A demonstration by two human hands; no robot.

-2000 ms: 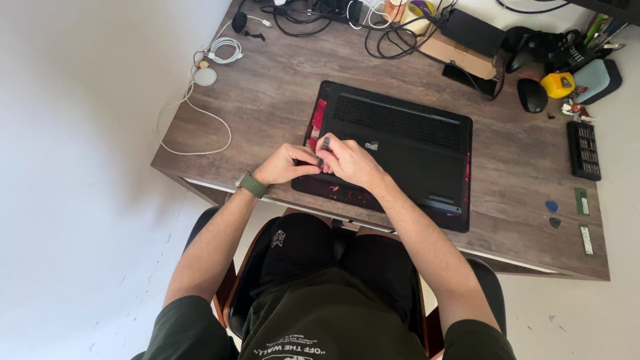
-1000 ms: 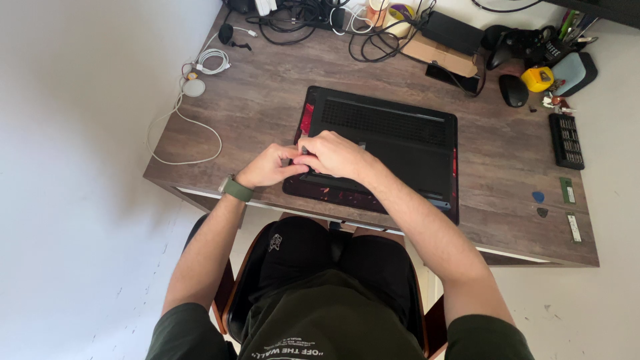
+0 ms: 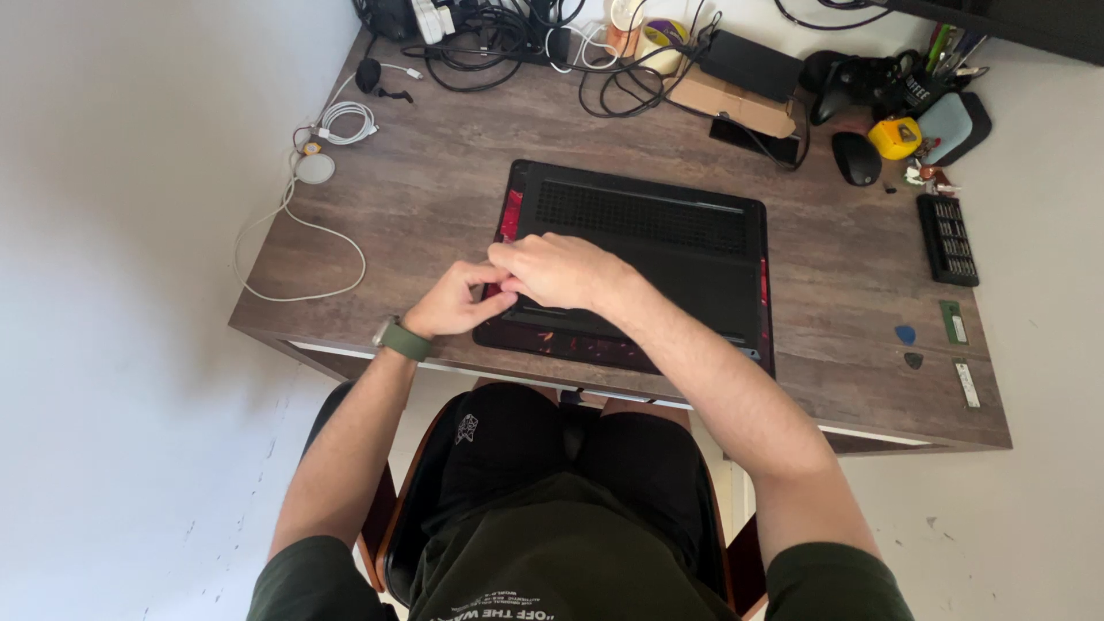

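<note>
A black laptop lies with its vented bottom cover up on a dark mat with a red pattern. My left hand, with a green-strapped watch at the wrist, is at the laptop's left edge, its thumb and fingers meeting the fingertips of my other hand. My right hand reaches over the left part of the laptop, fingers curled down. Whether anything small is between the fingertips is hidden.
At the right lie a screwdriver bit case, two memory modules, two picks and a black mouse. Cables and a power brick line the back. A white cable loops at the left.
Both hands have moved left along the laptop, from its lower left part to its left edge. The view has shifted slightly.
</note>
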